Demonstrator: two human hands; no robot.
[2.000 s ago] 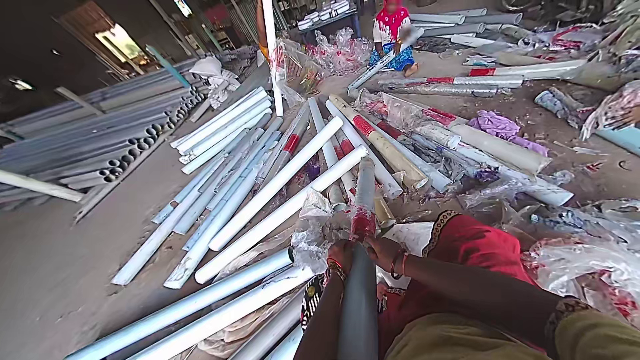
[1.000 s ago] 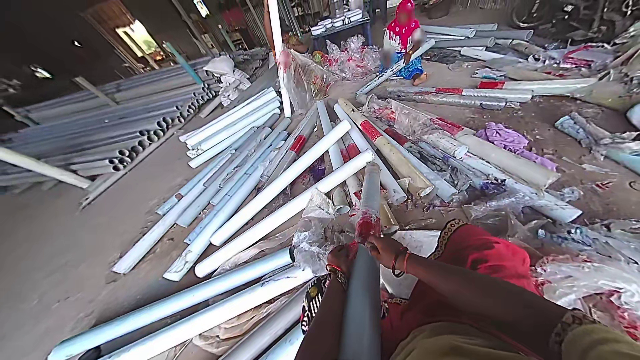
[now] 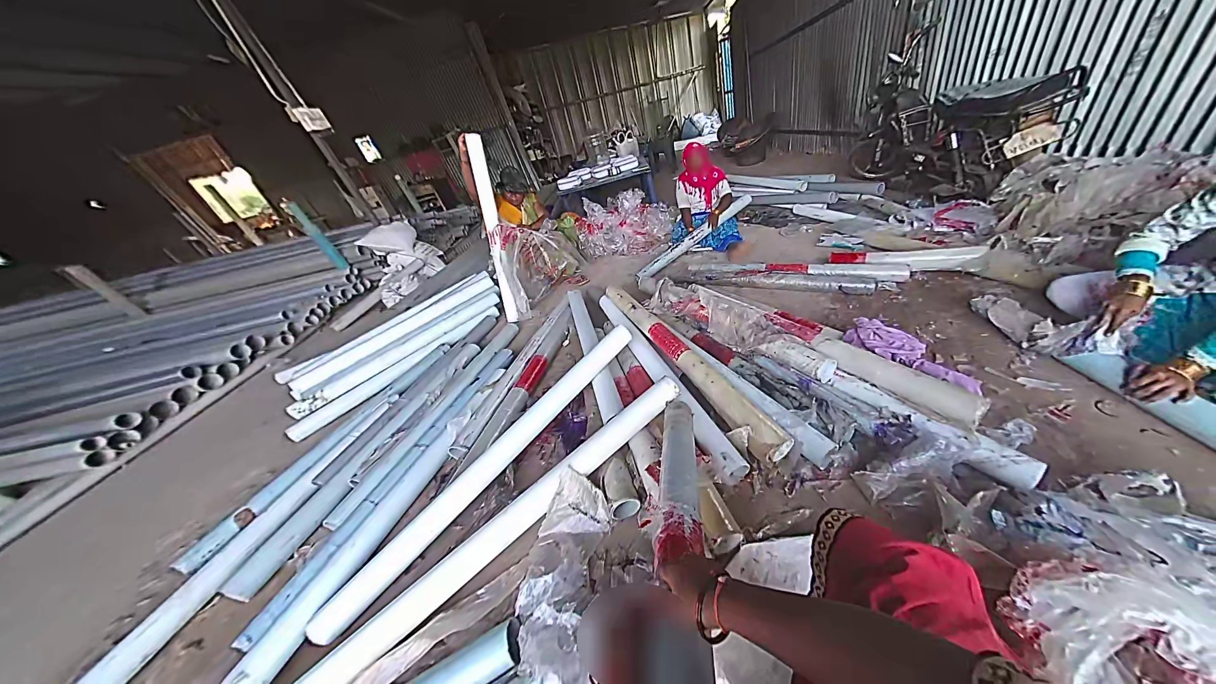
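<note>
My right hand (image 3: pixel 689 573), with thin bangles at the wrist, is closed around a grey plastic pipe (image 3: pixel 679 465) at the smeared red band near its far part. The pipe points away from me, beside my knee in red cloth. My left hand does not show; a blurred patch covers the pipe's near part. Left of the pipe lie crumpled clear plastic film (image 3: pixel 560 541) and two long white pipes (image 3: pixel 494 475), (image 3: pixel 522 532). Beyond its far end, a cream pipe with a red band (image 3: pixel 703 370) rests among other pipes.
Light blue pipes (image 3: pixel 380 503) lie in a fan to the left, with stacked grey pipes (image 3: pixel 180 380) behind. Two people sit farther back, one holding a pipe (image 3: pixel 693 237). Another person's hands (image 3: pixel 1154 351) work at the right. Plastic film (image 3: pixel 1121 589) heaps at lower right; a motorcycle (image 3: pixel 959 123) stands behind.
Both of my hands were on the pipe before; now only my right hand shows on it. The view has shifted up and right, bringing in the motorcycle and the person at the right.
</note>
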